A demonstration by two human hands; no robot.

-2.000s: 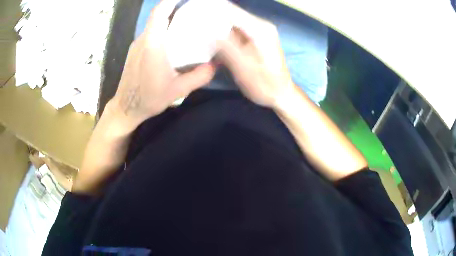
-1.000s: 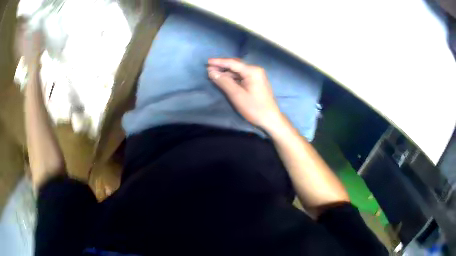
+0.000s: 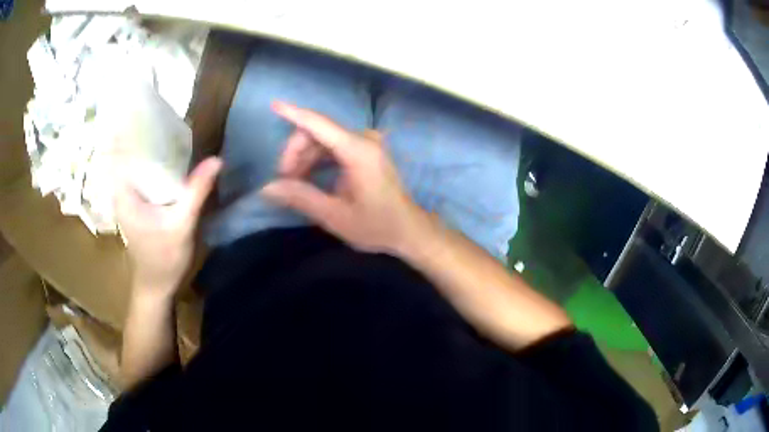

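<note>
My left hand is at the left, over the near edge of the carton, its thumb spread. It holds a white stack of card pieces, blurred, with its far end over the loose pieces. Loose white pieces are heaped in the brown carton. My right hand is over my lap, fingers apart and curved, with nothing in it; it is slightly blurred and does not touch the stack.
A white tabletop curves across the far side and the right. My legs in light blue jeans are below it. A dark metal cabinet stands at right by a green floor. Plastic-like wrapping lies at lower left.
My left hand has come back from the far left of the heap, now with a white stack. My right hand has moved left over my lap, its fingers opened wider. The view has shifted.
</note>
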